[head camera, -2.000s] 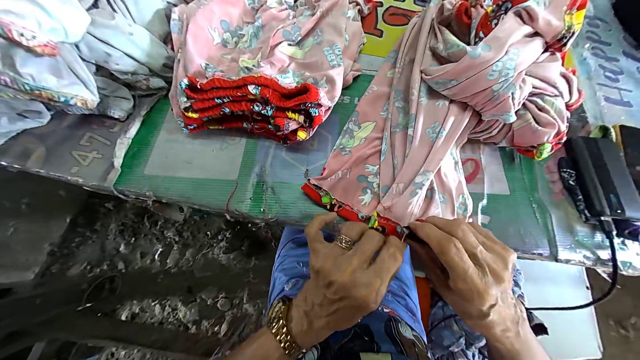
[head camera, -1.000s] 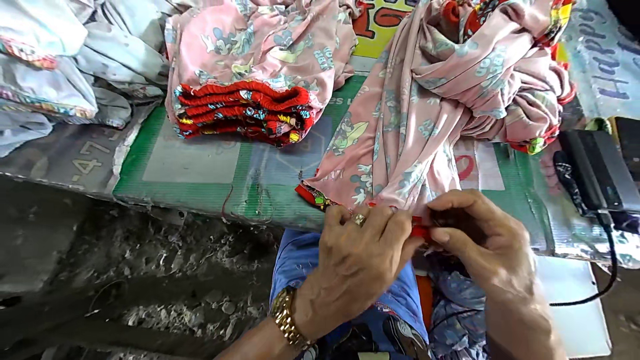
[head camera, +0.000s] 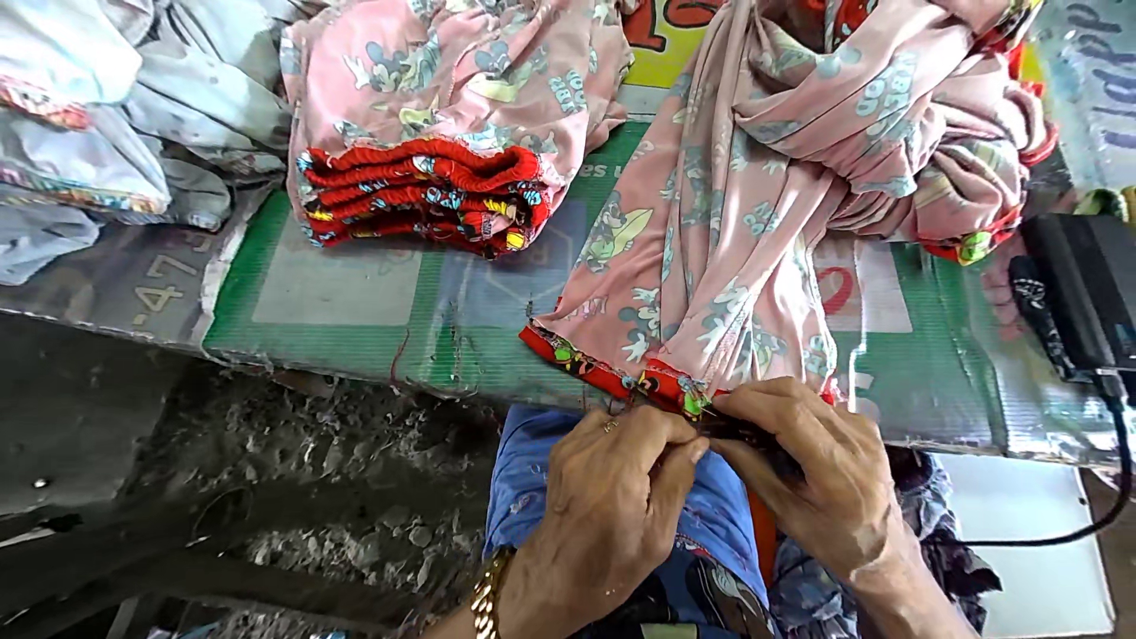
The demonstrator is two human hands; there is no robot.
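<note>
A pink cartoon-print fabric piece (head camera: pixel 701 266) lies on the table, its red patterned trim (head camera: pixel 590 371) at the near edge. My left hand (head camera: pixel 621 479), with a ring and a gold-coloured bracelet (head camera: pixel 488 595), has thumb and forefinger pinched together just below the trim. My right hand (head camera: pixel 808 470) grips the trimmed edge from the right, thumb and fingers meeting near the left fingertips. What lies between the fingertips is too small to tell. A folded stack of pink pieces with red trim (head camera: pixel 426 191) sits to the left.
The table has a green printed plastic covering (head camera: pixel 355 342). Pale garments (head camera: pixel 204 80) lie at the far left, bunched pink fabric (head camera: pixel 887 115) at the upper right. A black device (head camera: pixel 1083 288) with a cable (head camera: pixel 1047 541) rests at the right edge. Below is rubble-strewn ground (head camera: pixel 355 524).
My right hand has moved in toward my left since one second ago, when they were further apart. More of the red trim now shows above the left hand. The view has shifted slightly.
</note>
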